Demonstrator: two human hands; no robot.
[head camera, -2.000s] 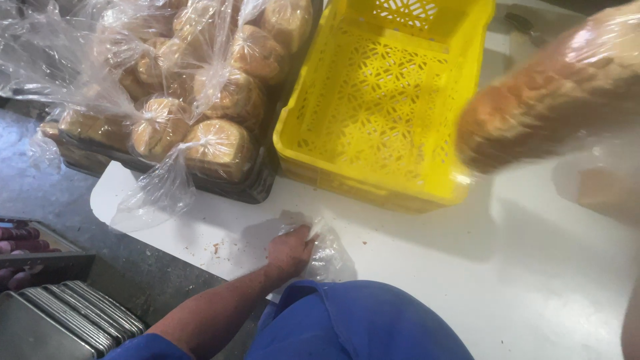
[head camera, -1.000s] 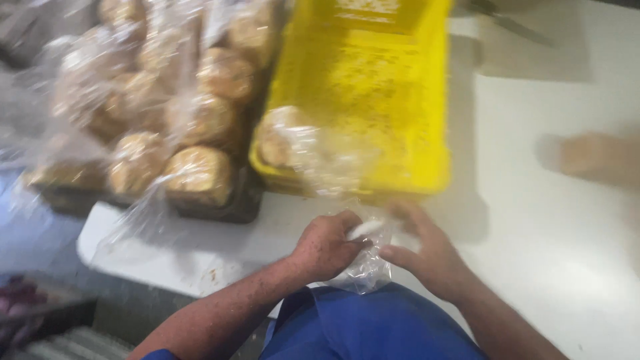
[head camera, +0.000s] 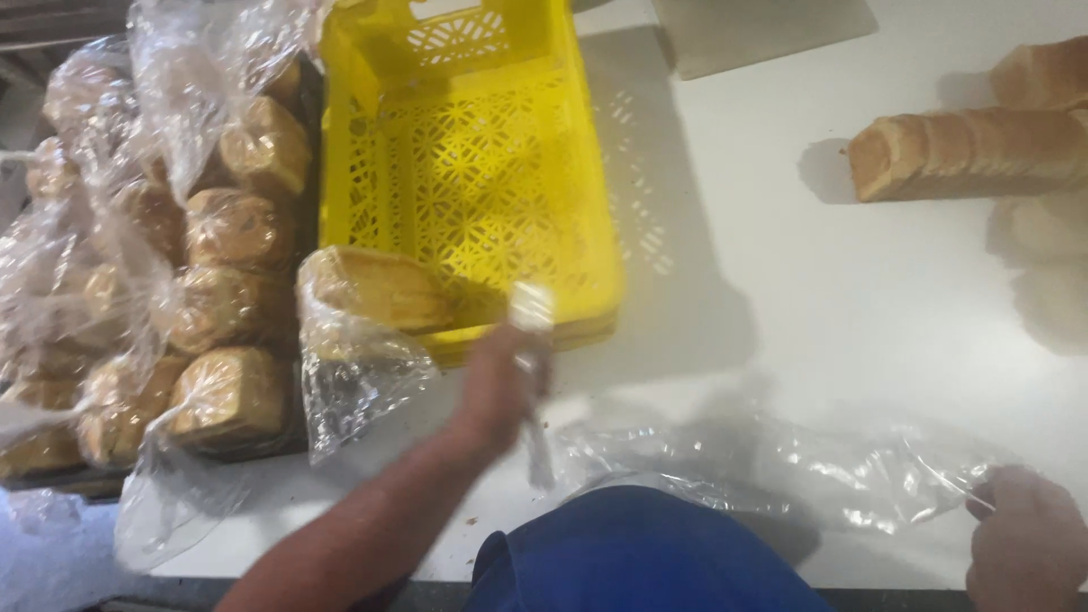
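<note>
My left hand (head camera: 501, 374), blurred, is closed on some bunched clear plastic (head camera: 532, 308) at the near rim of the yellow perforated crate (head camera: 599, 221). At the right edge, my right hand (head camera: 1024, 527) grips one end of a clear plastic bag (head camera: 850, 480), stretched flat along the white table's near edge. A bread loaf (head camera: 382, 293) in a clear bag lies in the crate's near left corner, its loose bag end hanging over the rim. Unbagged sliced loaves (head camera: 969, 157) lie on the table at the far right.
Left of the crate, a dark crate (head camera: 302, 408) holds several bagged loaves (head camera: 229, 391), their loose plastic ends sticking up and over its edge. A grey flat sheet (head camera: 756, 30) lies at the back of the white table (head camera: 722, 340). Crumbs are scattered near the front edge.
My hands were together on plastic in front of the crate; now they are far apart, the right one at the right edge. The bagged loaf lies in the crate, which held none two seconds ago.
</note>
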